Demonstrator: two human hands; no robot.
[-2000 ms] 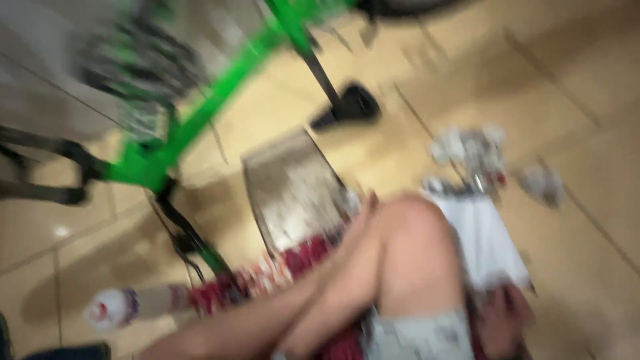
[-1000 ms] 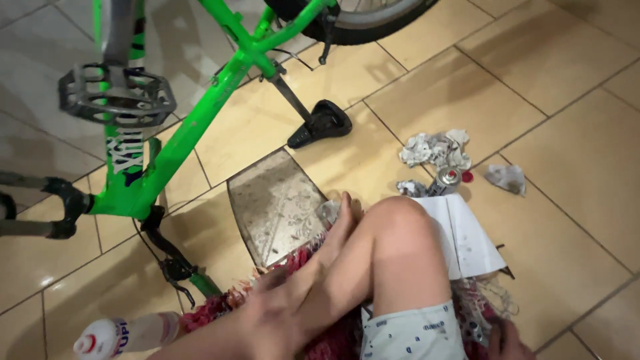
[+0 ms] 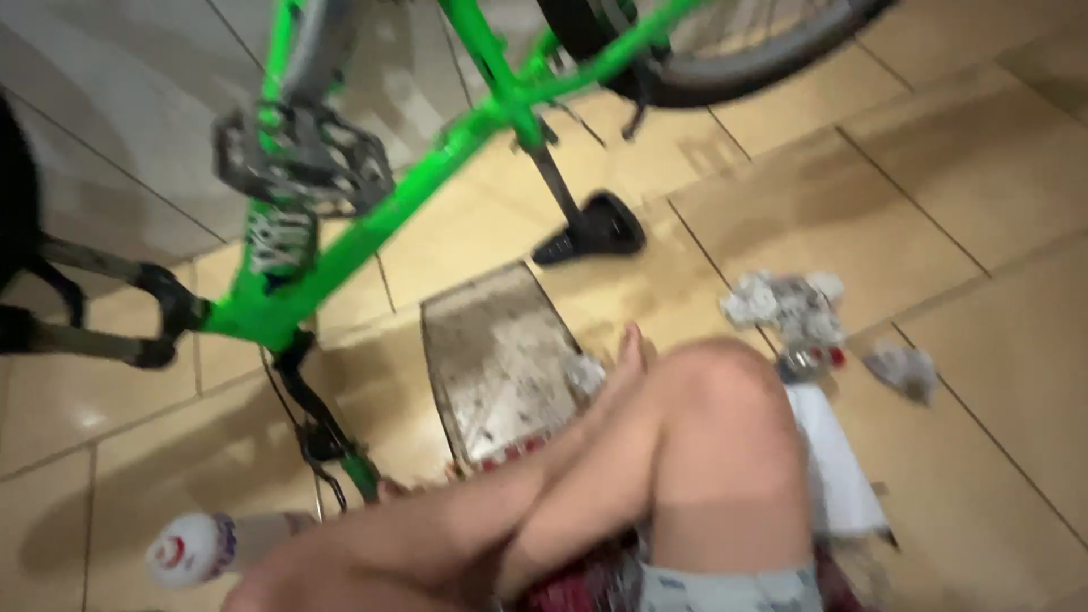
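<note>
Neither my left hand nor my right hand can be made out. My crossed bare legs fill the lower middle. Beyond them stands a bright green bicycle frame point(image 3: 408, 183), upside down, its black saddle point(image 3: 605, 228) low near the floor. A black platform pedal point(image 3: 302, 161) shows at the upper left. Below the frame, the handlebar's green grip point(image 3: 361, 476) reaches down beside a small patch of skin, too blurred to identify. A worn, stained board or sheet point(image 3: 501, 357) lies between bicycle and legs.
A white-capped bottle point(image 3: 191, 548) is at lower left. Crumpled paper point(image 3: 786, 302), a small can-like container point(image 3: 803, 361), another crumpled piece point(image 3: 901, 370) and white paper point(image 3: 837, 463) lie right of my knee. The bicycle wheel point(image 3: 748, 72) is at the top.
A hand that showed at the lower right edge in the earlier frames is out of sight now. The view has shifted.
</note>
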